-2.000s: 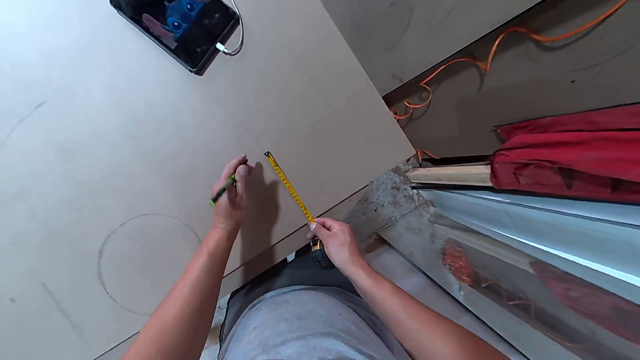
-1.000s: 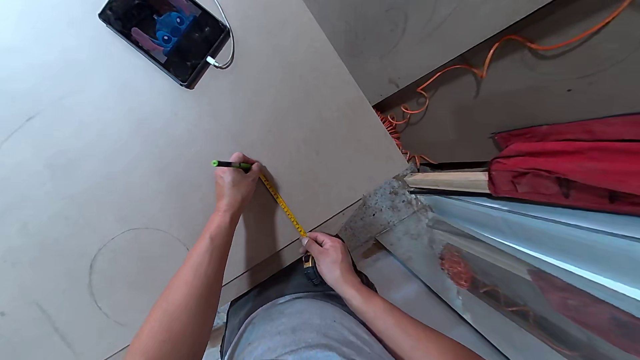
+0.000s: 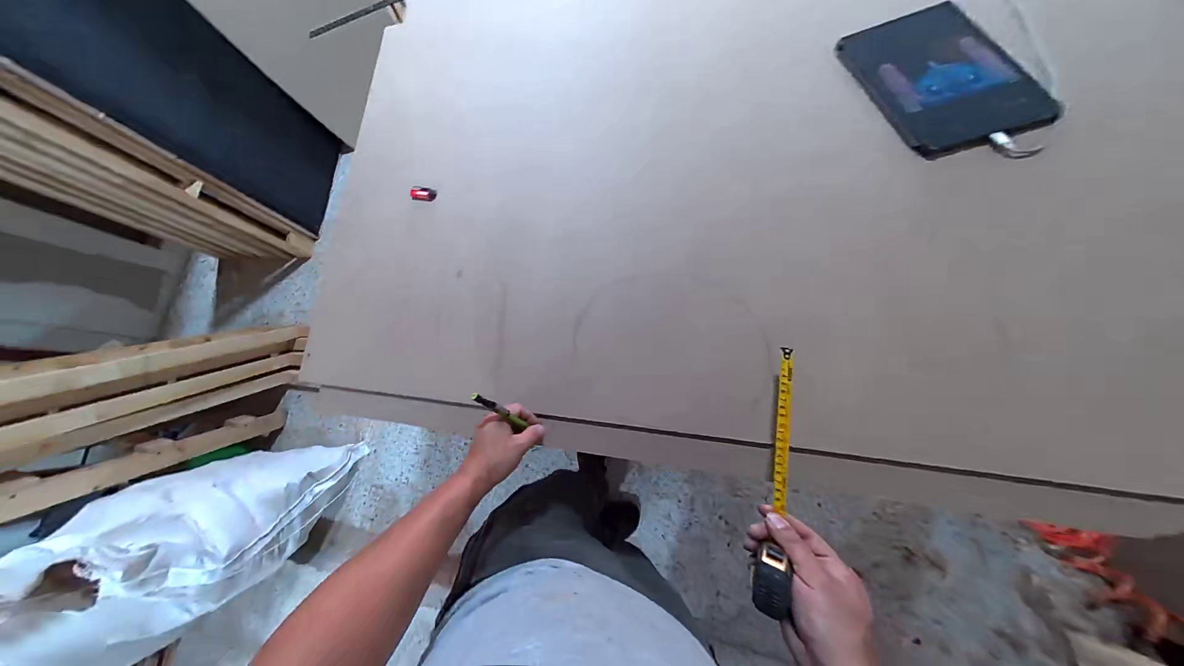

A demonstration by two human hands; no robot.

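My left hand (image 3: 502,444) holds a green and black pencil or marker (image 3: 499,412) at the front edge of a large, flat, grey-beige board (image 3: 647,185). In my right hand (image 3: 819,578) is a tape measure with a black case (image 3: 771,581), held just off the board's front edge. Its yellow blade (image 3: 783,425) is pulled out and reaches over the edge onto the board, with the metal hook at the far end. A faint curved line is drawn on the board between my hands.
A tablet (image 3: 948,83) with a white cable lies at the back right. A small red object (image 3: 423,193) rests on the board's left part. Wooden slats (image 3: 148,370) and a white sack (image 3: 203,527) stand at the left. An orange hose or cord (image 3: 1091,555) is at the lower right.
The view has swung left along the board. My left hand, earlier at the tape's hook, is now at the board's front edge, well apart from the tape. My right hand still holds the tape measure.
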